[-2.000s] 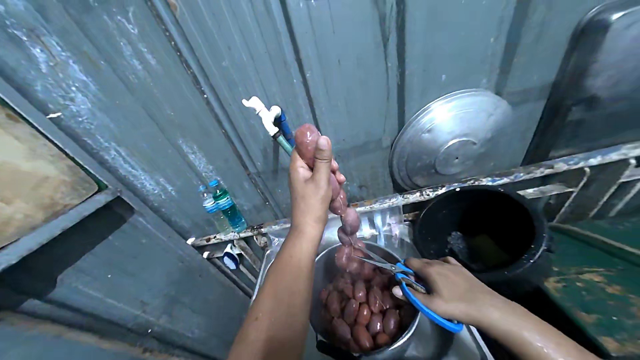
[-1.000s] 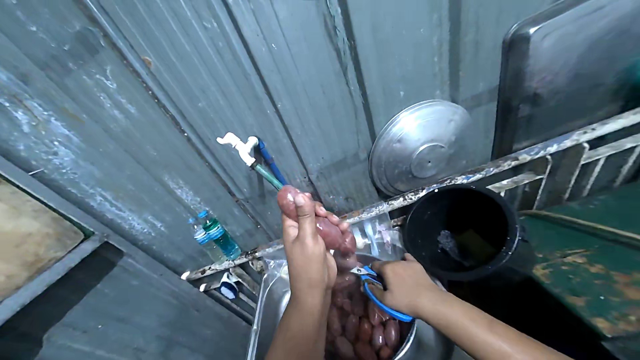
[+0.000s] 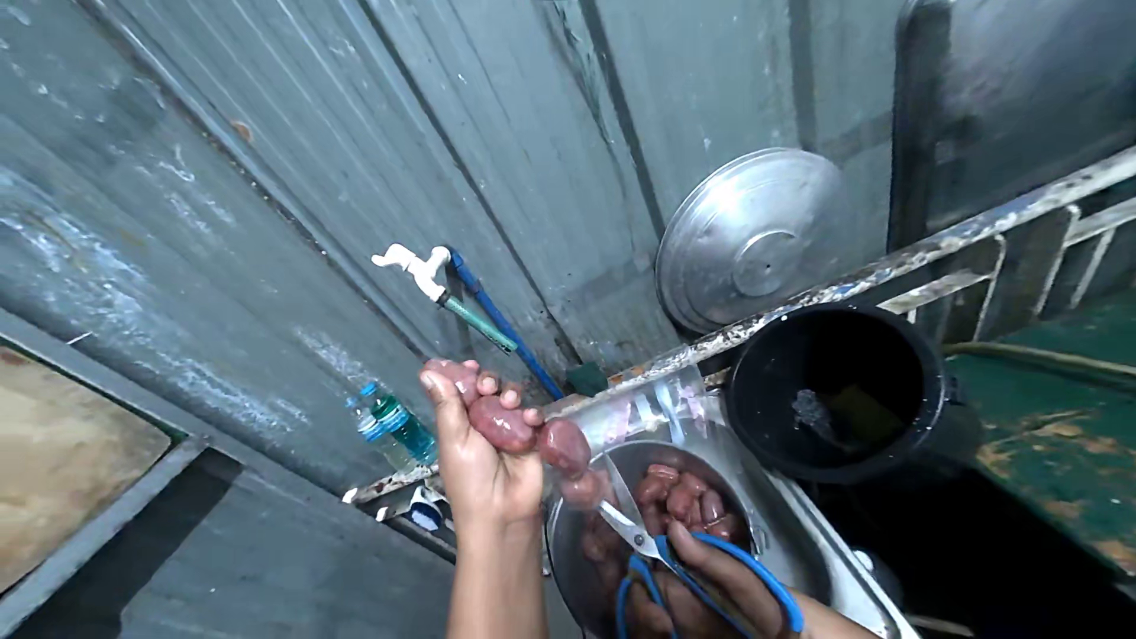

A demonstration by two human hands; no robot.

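A chain of linked sausages lies in my left hand, its fingers curled around the upper links. The lower links hang to the right of the palm, over a round metal pot. My right hand has its fingers in the blue handles of a pair of scissors. Their blades are spread beside the hanging links. More reddish sausages fill part of the pot, which stands in a metal sink.
A black bucket stands right of the sink. A round metal lid leans against the corrugated wall. A white tap with a green hose, plastic bottles and a rusty metal rail are behind. A clear plastic bag lies behind the pot.
My left hand has lowered from its raised position two seconds ago, and more of the chain now rests in the palm. The scissors' blades are spread wider than one second ago.
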